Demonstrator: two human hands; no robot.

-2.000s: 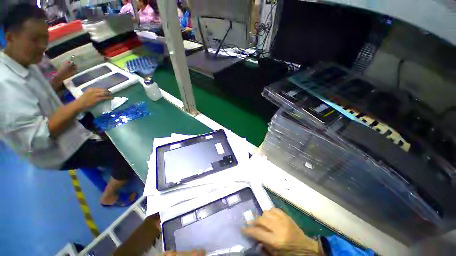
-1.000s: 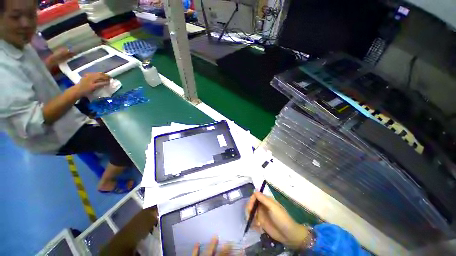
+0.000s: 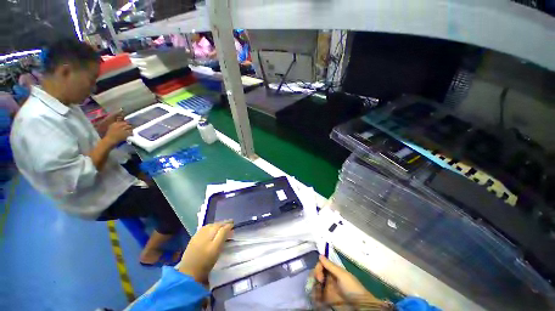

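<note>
The near tablet back cover, a dark shell with a grey centre and small white patches, lies on white sheets in front of me, cut off by the bottom edge. A second tablet back cover lies beyond it on white sheets. My left hand has its fingertips at that far cover's near left corner; whether they grip it is unclear. My right hand holds a thin black pen-like tool, pointing up, over the near cover's right side; the tool's lower end is hidden.
A tall stack of clear trays stands at right. A metal post rises at the bench's back edge. A white bottle and blue film are on the green bench. A person sits at left near a white tray.
My left hand has moved from the near cover to the far cover's corner. My right hand still holds the black tool. The view has tilted up. The other person's hand has left the white wipe.
</note>
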